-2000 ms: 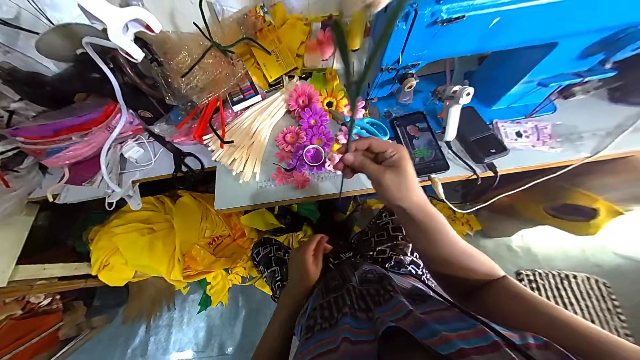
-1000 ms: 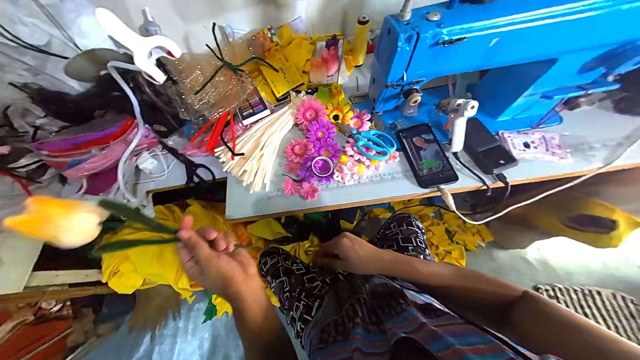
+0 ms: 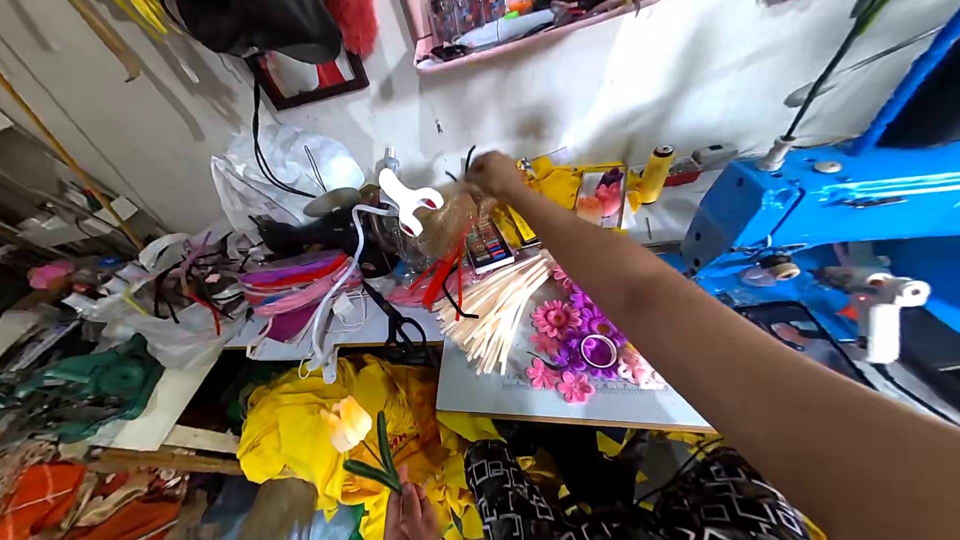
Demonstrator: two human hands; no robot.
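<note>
My left hand [image 3: 411,511], low in the view, holds the green stem of an artificial tulip [image 3: 347,424] with pale orange-yellow petals and fuzzy green leaves. My right arm stretches over the table, and my right hand [image 3: 491,177] is closed at the dark green pipe-cleaner stems by the wall; its fingertips are blurred. Below that hand are red pipe cleaners [image 3: 448,271], a tray of coloured sticks [image 3: 489,246] and a fan of cream sticks [image 3: 501,309]. Pink and purple artificial flowers [image 3: 556,319] lie nearer the table edge, with a white ring [image 3: 598,351] on them.
Black scissors [image 3: 401,324] lie left of the cream sticks. A white clamp-like stand [image 3: 409,201] rises behind. The blue sewing machine [image 3: 840,195], a white glue gun [image 3: 885,311] and a phone [image 3: 799,337] are at the right. Yellow fabric [image 3: 300,435] hangs below the table.
My right hand has moved from my lap to the back of the table. The tulip is now lower and upright in my left hand. The view has swung up and left.
</note>
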